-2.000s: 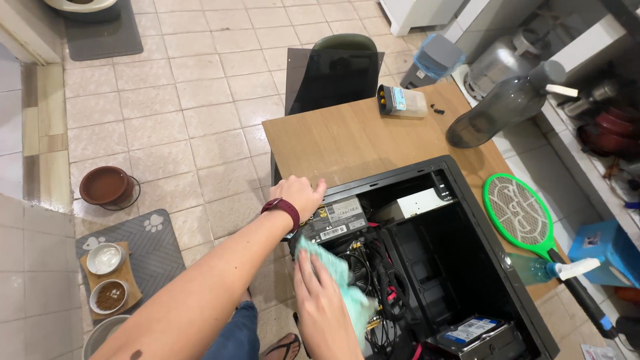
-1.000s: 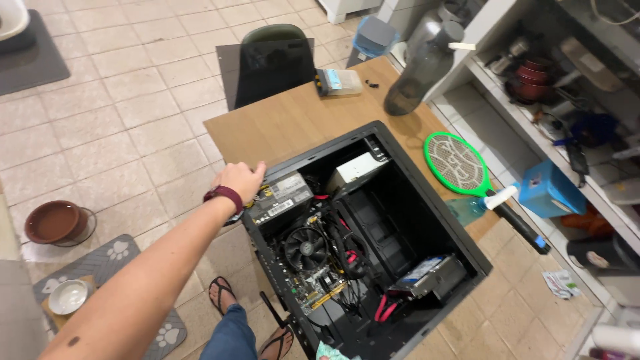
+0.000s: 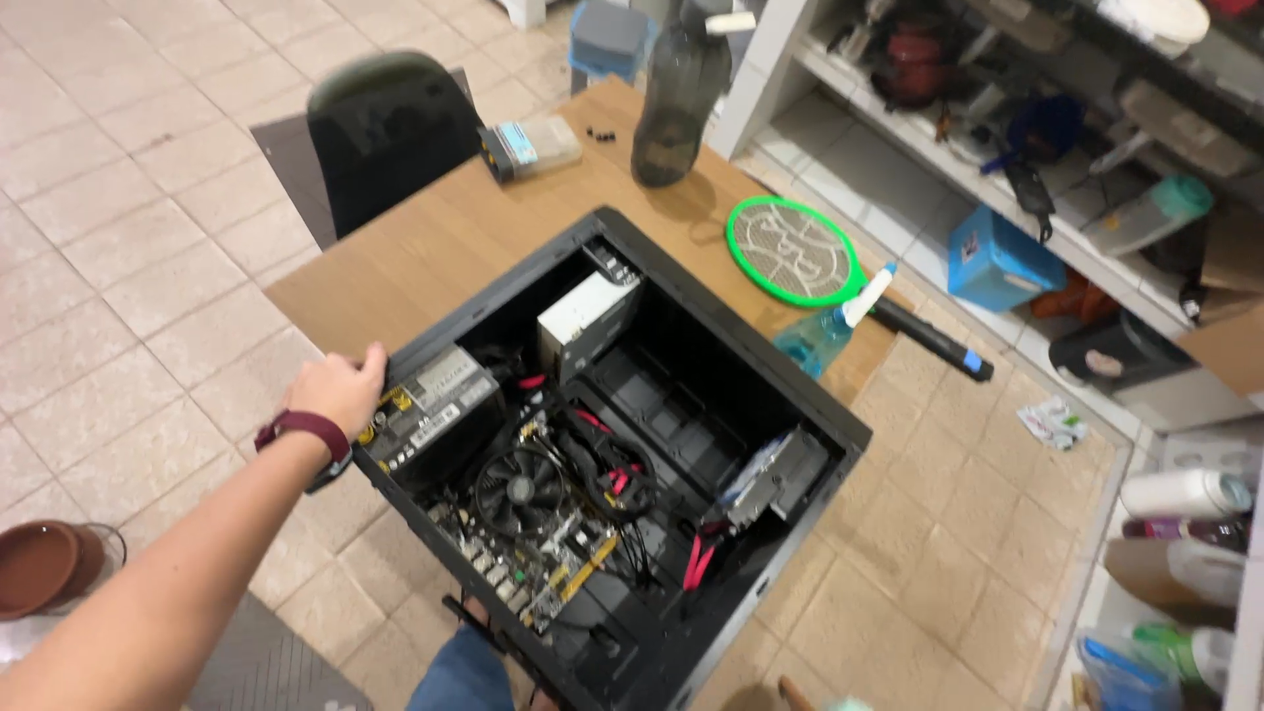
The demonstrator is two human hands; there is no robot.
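Note:
An opened black computer case [image 3: 736, 341] lies on its side on a wooden table [image 3: 415, 247]. My left hand [image 3: 341, 390] grips its left corner beside the power supply [image 3: 434, 405], thumb over the rim. Inside are a CPU fan [image 3: 520, 491], a motherboard [image 3: 563, 563], an optical drive [image 3: 588, 321], a hard drive [image 3: 775, 479] and black and red cables [image 3: 612, 464]. Only a small part of my right hand [image 3: 793, 694] shows at the bottom edge, with a bit of pale green cloth [image 3: 849, 704] beside it; its grip is hidden.
Behind the case are a dark bottle [image 3: 681, 99], a clear container [image 3: 533, 146] and small dark pieces [image 3: 600, 134]. To its right lie a green electric swatter [image 3: 795, 252] and a spray bottle [image 3: 815, 341]. A chair [image 3: 395, 128] stands at the far side; shelves [image 3: 889, 109] line the right.
My right hand and the green cloth have moved away from over the case's inside to the bottom edge of the view. My left hand stays at the case's corner. The view has shifted.

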